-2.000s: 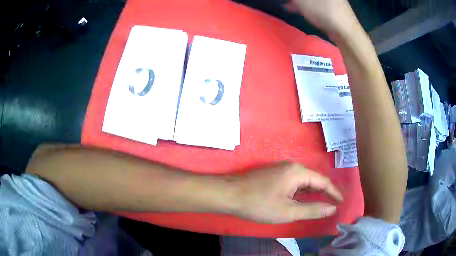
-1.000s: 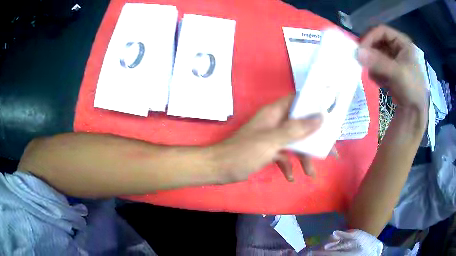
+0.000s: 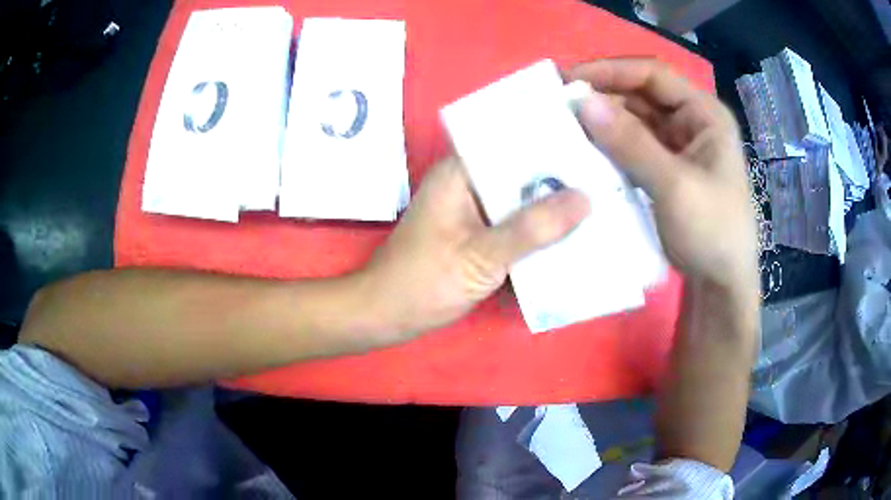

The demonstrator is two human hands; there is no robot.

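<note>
My left hand [image 3: 454,244] grips a white user manual [image 3: 537,127] with a dark ring picture, its thumb across the front beside the ring. My right hand [image 3: 674,156] is at the manual's upper right edge, thumb and fingers closed on its corner. More white paper shows under the manual's right side; whether it is held or lies on the mat I cannot tell. Two manual stacks [image 3: 220,146] lie side by side on the red work mat [image 3: 430,361], ring pictures up.
Bundled leaflets [image 3: 796,107] stand on the dark bench at the right, with pale rubber bands [image 3: 767,234] beside the mat. A pale sleeve [image 3: 860,312] of another person shows at the right edge. Loose white paper [image 3: 567,444] lies below the mat's front edge.
The manual has moved left and tilted the other way. My right hand has come in to its upper corner. The stacks, mat and bench have shifted left and up in the view.
</note>
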